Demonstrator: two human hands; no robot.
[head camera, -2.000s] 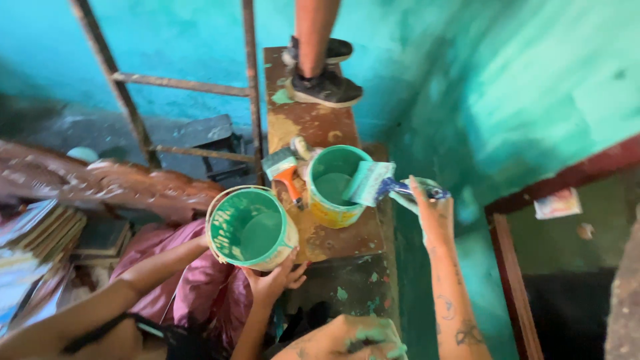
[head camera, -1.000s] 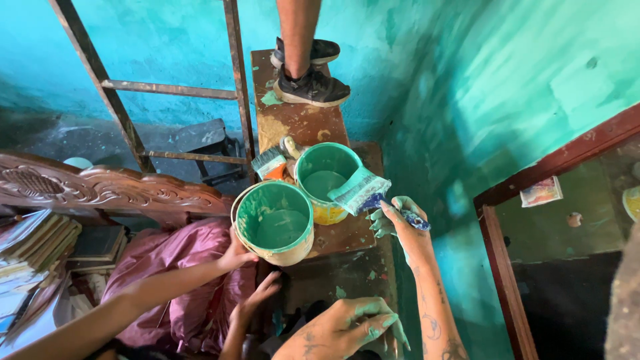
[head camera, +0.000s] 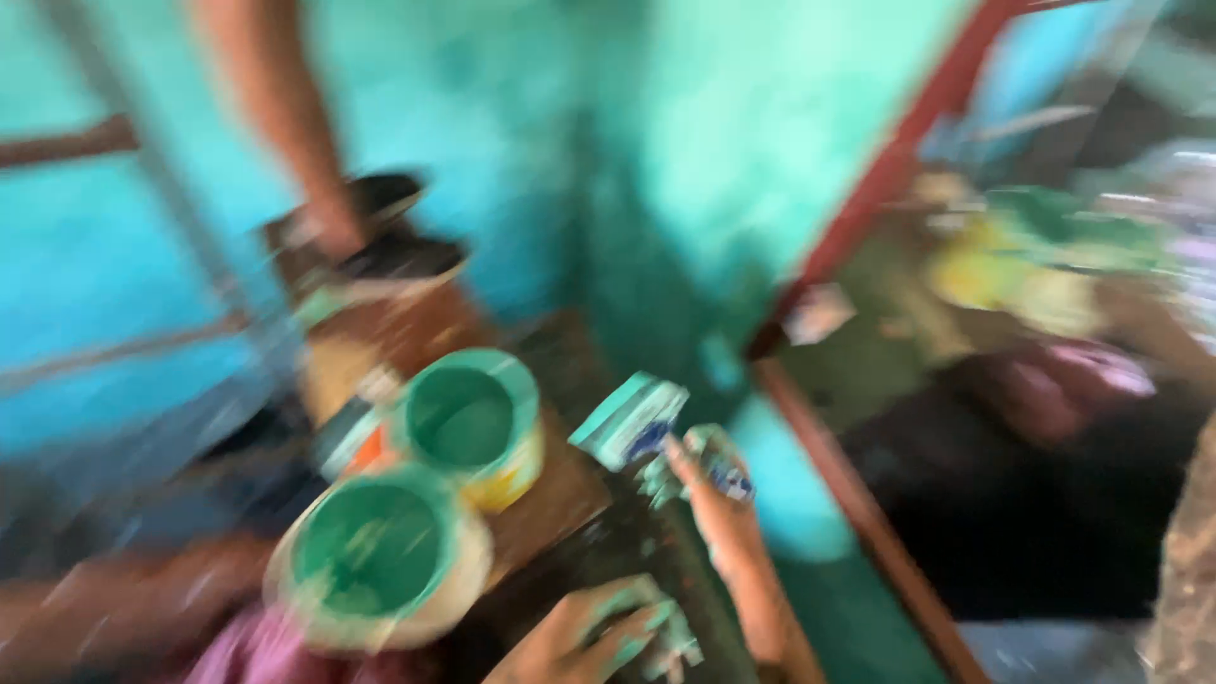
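Observation:
The frame of now is blurred. My right hand, smeared with green paint, grips the handle of a wide paintbrush whose bristles are coated in green and point up and left. My left hand, also paint-covered, is at the bottom with curled fingers and no tool visible in it. Left of the brush, a yellow and white paint bucket with green paint stands on a wooden plank. Against its lower left is a cream bucket holding green paint. A second brush with an orange part lies beside the buckets.
Another person's leg and dark shoes are on the far end of the paint-spotted wooden plank. A metal ladder frame is at left. Turquoise walls meet behind, and a red-brown frame borders an opening at right.
The view has swung to the right. The brush in my right hand, over the yellow bucket's rim earlier, is now apart from it. The other person's hands, earlier at the cream bucket, are no longer discernible.

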